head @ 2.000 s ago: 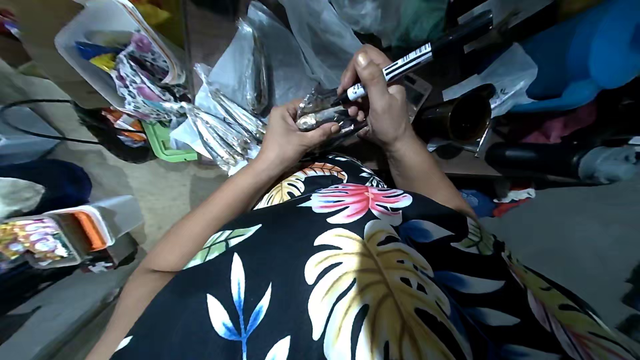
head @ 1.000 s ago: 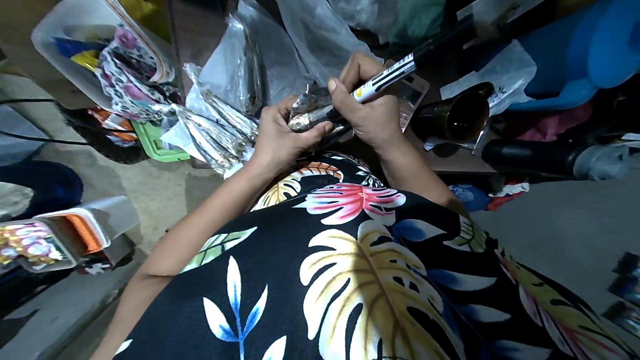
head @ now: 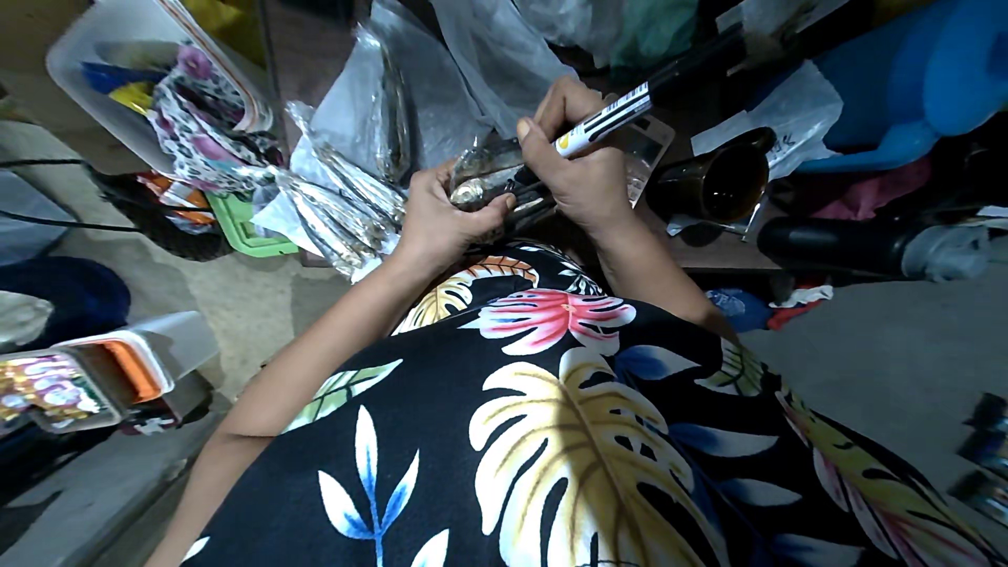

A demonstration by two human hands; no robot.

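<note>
My left hand [head: 445, 209] holds a clear plastic packet of small silvery dried fish [head: 480, 185], its thumb across the near end. In my right hand [head: 579, 161] is a marker pen [head: 602, 120] with a white barrel and a long black end that points up to the right; its other end points down at the packet. Left of my left hand lie more plastic packets of silvery fish [head: 335, 209], and another packet [head: 390, 118] rests on a plastic bag [head: 437, 87] behind.
A dark brown cup [head: 728, 177] stands right of my right hand, with a black bottle [head: 835, 240] and a blue plastic container [head: 929, 79] beyond. At the left are a white tub [head: 118, 130] holding flowered cloth, a green plastic tray [head: 252, 228] and a box with an orange item [head: 134, 370].
My right hand has kept the marker over the packet throughout, shifting only slightly. My left hand still grips the packet.
</note>
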